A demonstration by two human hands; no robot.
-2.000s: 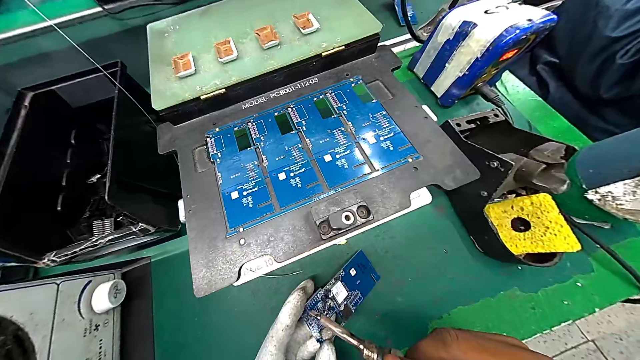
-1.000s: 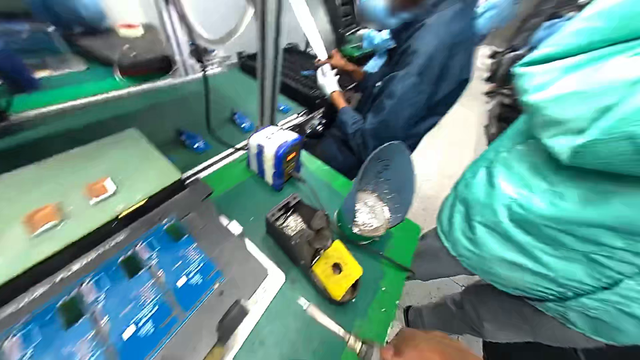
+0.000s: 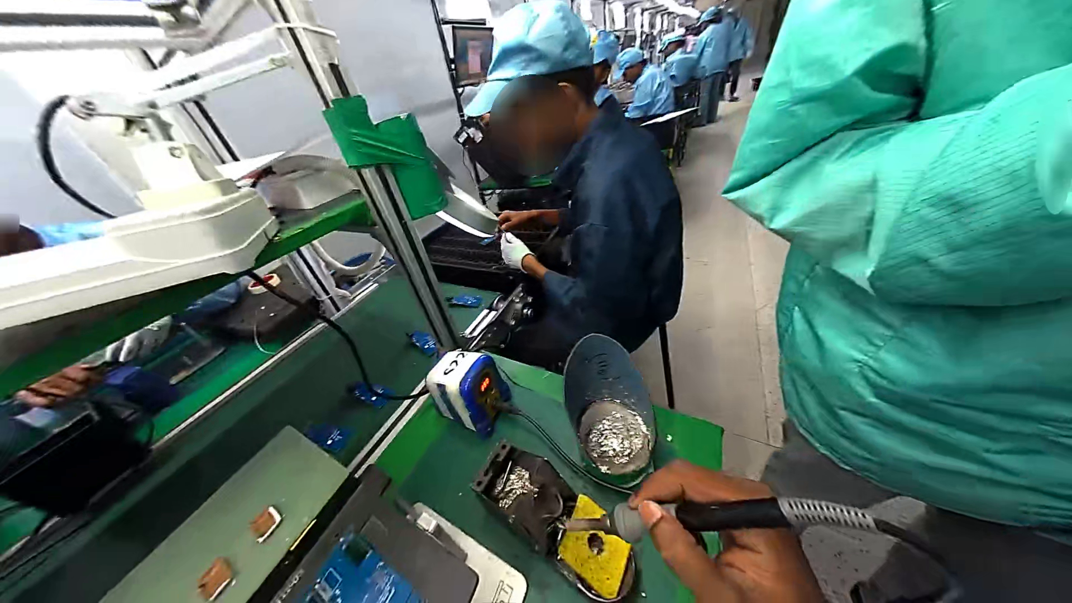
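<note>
My right hand (image 3: 720,528) is closed around the handle of a soldering iron (image 3: 670,517) at the lower right. The iron's tip lies over the edge of a yellow sponge (image 3: 596,557), beside the black iron stand (image 3: 523,494) with bits of solder in it. Behind the stand are a blue and white soldering station (image 3: 469,389) with a lit display and a scoop-shaped container (image 3: 615,419) holding solder waste. At the bottom, blue circuit boards (image 3: 360,574) sit in a dark fixture (image 3: 419,544). My left hand is out of the frame.
A pale green plate (image 3: 243,519) with small brown-topped pieces lies at lower left. A metal upright (image 3: 410,243) stands behind the station. A seated co-worker (image 3: 620,218) works beyond the bench; a person in a green garment (image 3: 921,335) stands close at right.
The view has swung far to the right. The soldering iron in my right hand was at the small blue board held by my gloved left hand; now it is at the sponge. My left hand has left the view.
</note>
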